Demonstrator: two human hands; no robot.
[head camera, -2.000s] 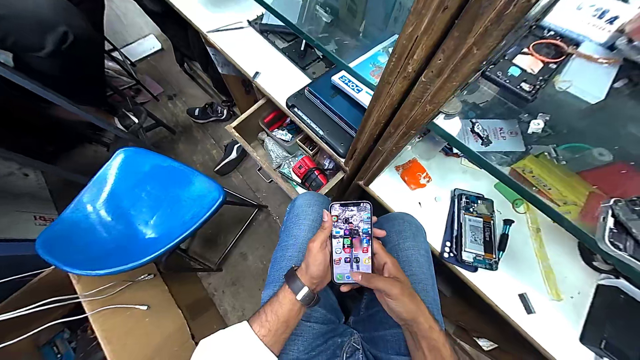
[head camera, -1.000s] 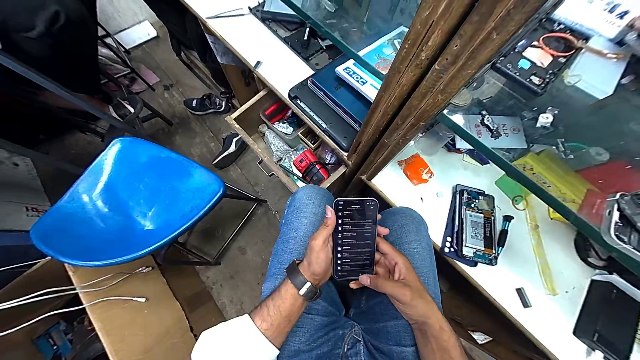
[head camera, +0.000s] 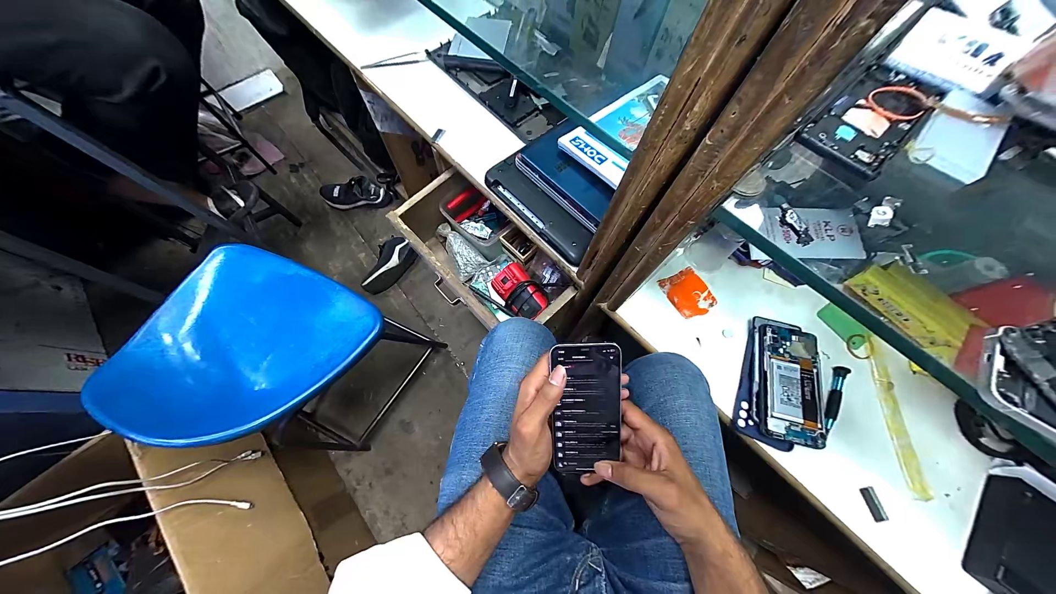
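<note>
A smartphone (head camera: 587, 408) with a dark list on its screen is held upright above my lap. My left hand (head camera: 532, 421), with a watch (head camera: 508, 477) on its wrist, grips the phone's left side, the thumb over the screen's upper left edge. My right hand (head camera: 652, 462) holds its lower right side, fingers behind it and thumb by the bottom edge. To the right, on the white worktop, lies an opened phone (head camera: 790, 384) with its battery exposed, beside a small screwdriver (head camera: 836, 398) and a detached back cover (head camera: 747, 396).
An open wooden drawer (head camera: 425, 198) holds a red and black tool (head camera: 520, 290). Stacked laptops (head camera: 536, 198) lie behind it. A blue chair (head camera: 235, 346), white cables (head camera: 198, 502) and a cardboard box (head camera: 239, 536) are at left. Wooden posts (head camera: 701, 140) and a glass shelf (head camera: 907, 247) stand ahead. A person's dark-clothed leg (head camera: 107, 74) is upper left.
The phone's screen has gone from colourful app icons to a dark list. My left thumb now lies over the screen's upper left edge. Both hands have stayed on the phone.
</note>
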